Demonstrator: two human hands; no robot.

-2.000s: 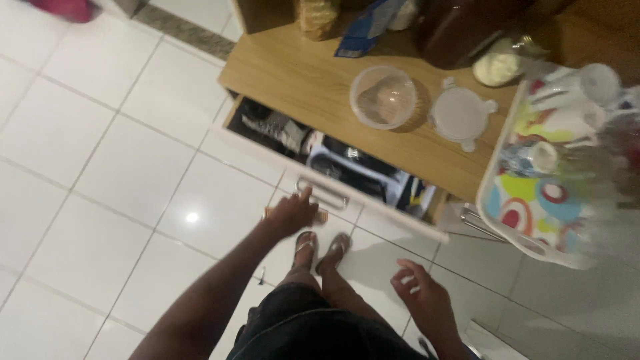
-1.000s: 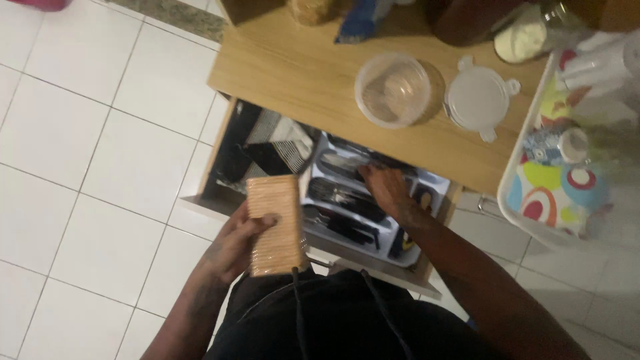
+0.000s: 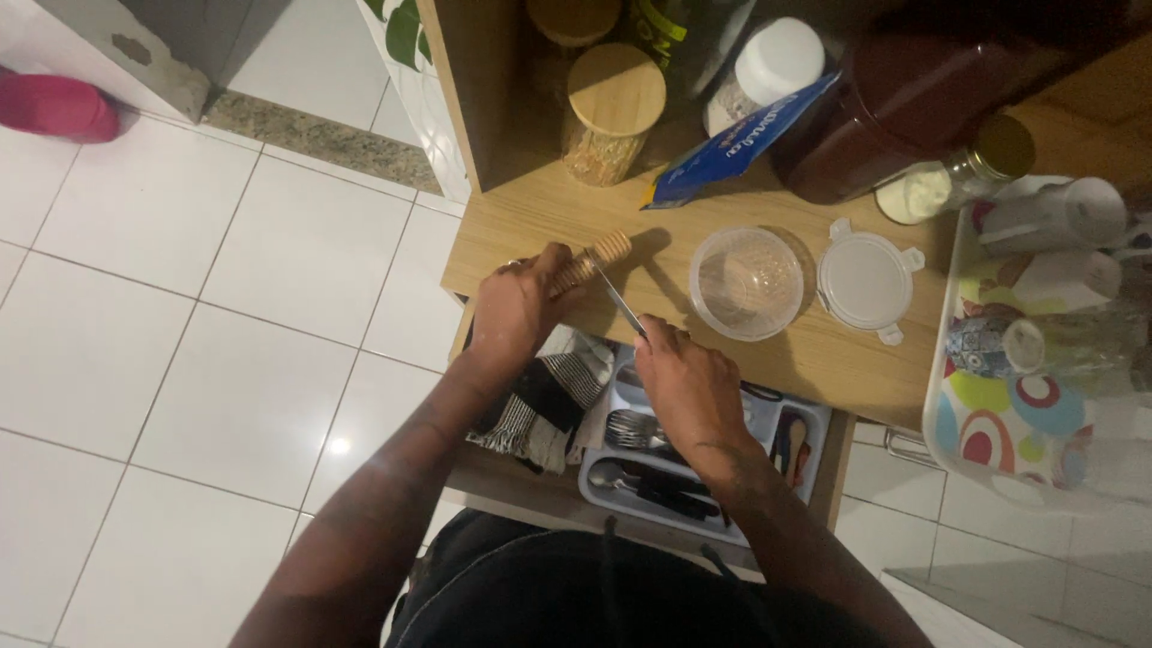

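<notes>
My left hand [image 3: 520, 301] grips a packet of crackers or biscuits [image 3: 610, 249] above the left part of the wooden counter [image 3: 504, 225]. A knife [image 3: 617, 295] is in my right hand [image 3: 686, 382], its blade tip at the packet beside my left fingers. To the right of them an uncovered clear plastic tub [image 3: 747, 283] stands on the counter, with its lid [image 3: 866, 281] lying next to it. Below my hands the drawer is pulled out; it holds a cutlery tray [image 3: 589, 486] with forks [image 3: 633, 430] and spoons, and a black and white cloth [image 3: 558, 391].
Jars with wooden lids [image 3: 616, 90], a blue packet [image 3: 738, 144], a white-capped jar [image 3: 778, 61] and a glass jar [image 3: 927, 192] stand at the back. On the right, a white tray [image 3: 940, 396] carries cups and glasses. A pink object [image 3: 56, 108] is on the tiled floor.
The packet, held over the drawer a second ago, has moved up over the counter in my left hand. My right hand has come out of the cutlery tray with a knife.
</notes>
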